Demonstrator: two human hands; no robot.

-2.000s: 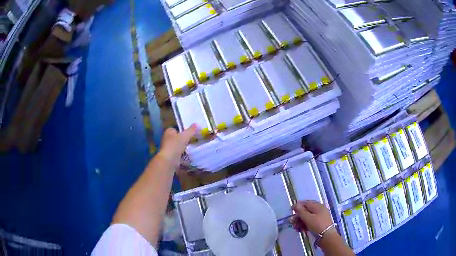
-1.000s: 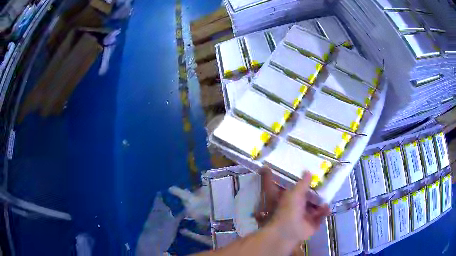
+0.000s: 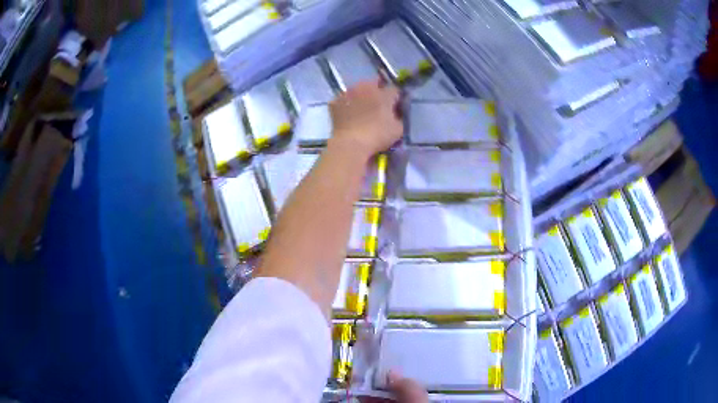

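A battery tray [image 3: 518,283] with two columns of silver pouch cells and yellow tabs lies turned over the lower trays in front of me. My left hand [image 3: 366,116] reaches across it and grips its far end, fingers curled and partly hidden. My right hand [image 3: 405,389] is mostly cut off by the bottom edge; its fingertips are on the tray's near end. A stacked tray of cells [image 3: 246,206] shows behind and to the left, partly covered by the held tray and my left arm.
Another tray [image 3: 579,358] of cells with printed text lies at the right. Tall tray stacks [image 3: 543,118] stand at the back right and back left. Wooden pallet slats [image 3: 206,88] show beside blue floor with a yellow line. Brown cartons [image 3: 35,177] lie at the far left.
The tray has turned from slanting to nearly upright in view and moved lower. My left hand has come onto its far end. The white disc seen earlier is no longer visible.
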